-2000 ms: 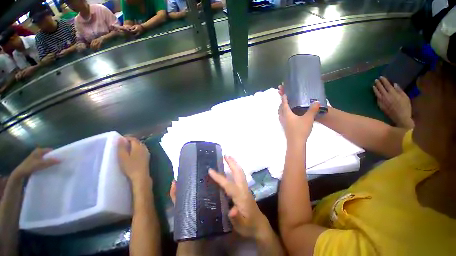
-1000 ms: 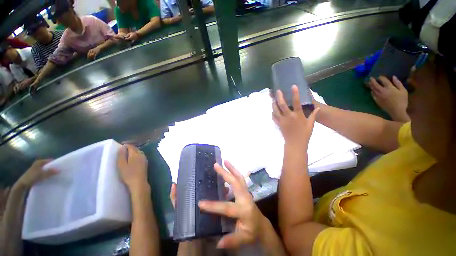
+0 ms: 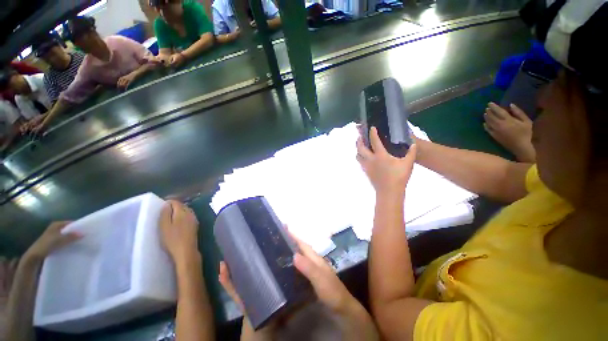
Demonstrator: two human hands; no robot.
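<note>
A dark grey speaker (image 3: pixel 257 260) with a ribbed grille and a flat black strip with small marks is held upright and tilted, its top leaning left, low in the middle of the view. My left hand (image 3: pixel 230 288) is at its left side, mostly hidden behind it, with fingers at the edge. My right hand (image 3: pixel 328 283) grips its right side, fingers near the black strip. White sheets (image 3: pixel 293 166) lie in fanned stacks on the bench just beyond the speaker.
At left, a neighbour's hands hold a white foam tray (image 3: pixel 100 260). At right, a person in yellow (image 3: pixel 507 273) holds another speaker (image 3: pixel 385 116) over the sheets. Farther right are a third speaker and blue cloth (image 3: pixel 512 66). A conveyor (image 3: pixel 220 120) and green post (image 3: pixel 298 60) lie ahead.
My speaker has tilted left and turned, showing more grille. My right hand, earlier spread over the black strip, now grips the right side. The neighbour's speaker has turned to show its black strip.
</note>
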